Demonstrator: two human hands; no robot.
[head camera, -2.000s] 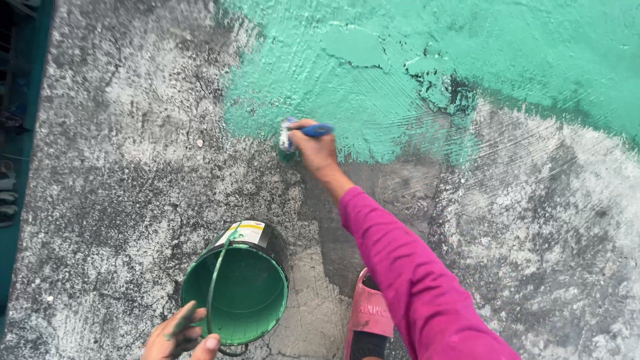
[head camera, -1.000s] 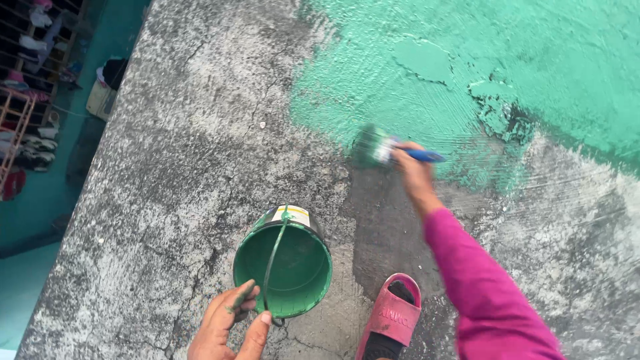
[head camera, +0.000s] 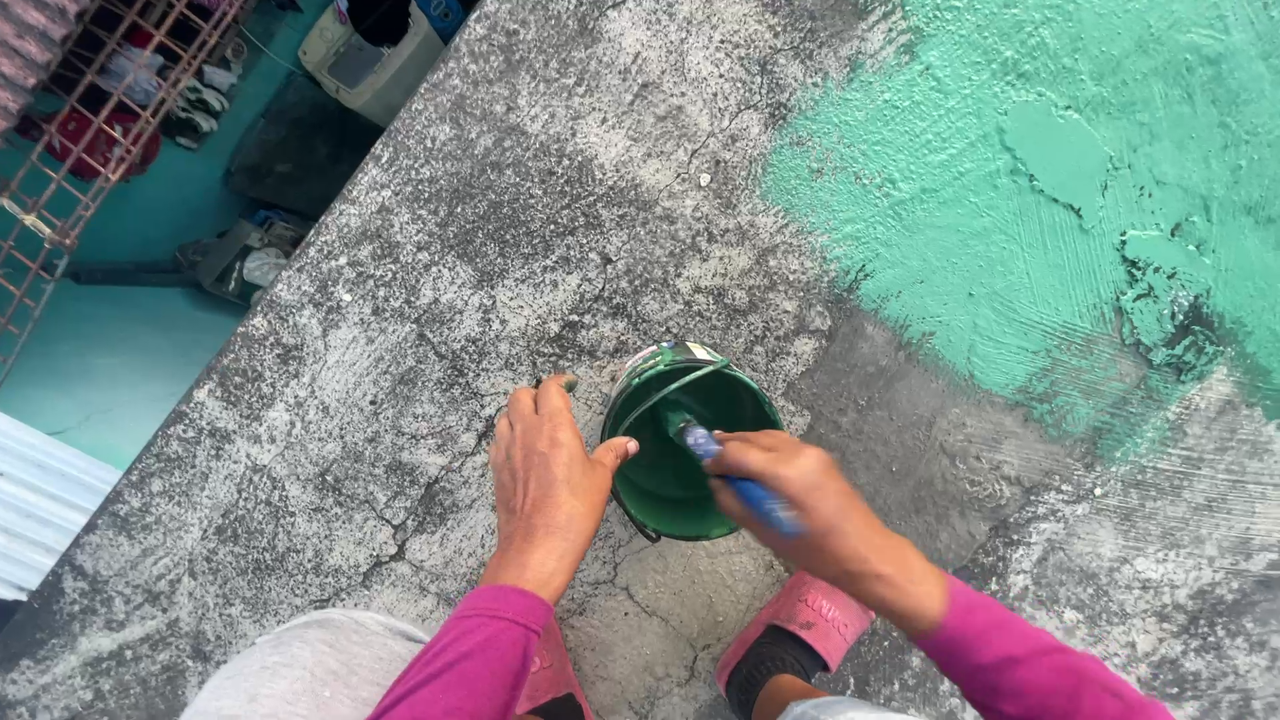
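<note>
A bucket of green paint (head camera: 675, 490) with a wire handle stands on the weathered concrete slab (head camera: 480, 240). My right hand (head camera: 800, 490) is closed around the blue handle of a paintbrush (head camera: 760, 503), whose bristles are down inside the bucket. Beside the bucket's left rim is my left hand (head camera: 550, 470), its thumb and fingers apart and nothing in it; whether the thumb touches the rim I cannot tell. One left fingertip has green paint on it. Wet-looking green paint (head camera: 960, 200) covers the slab at the upper right, with a ragged edge and rough patches.
The slab's edge runs diagonally at the left, with a drop beyond it. Below lie a rusty metal grid (head camera: 110, 120), a pale plastic container (head camera: 370, 60), shoes and a corrugated sheet (head camera: 45, 500). My feet in pink slides (head camera: 805, 625) are close to the bucket.
My right hand has brought the paintbrush from the edge of the painted area into the bucket. The view has shifted toward the slab's left edge.
</note>
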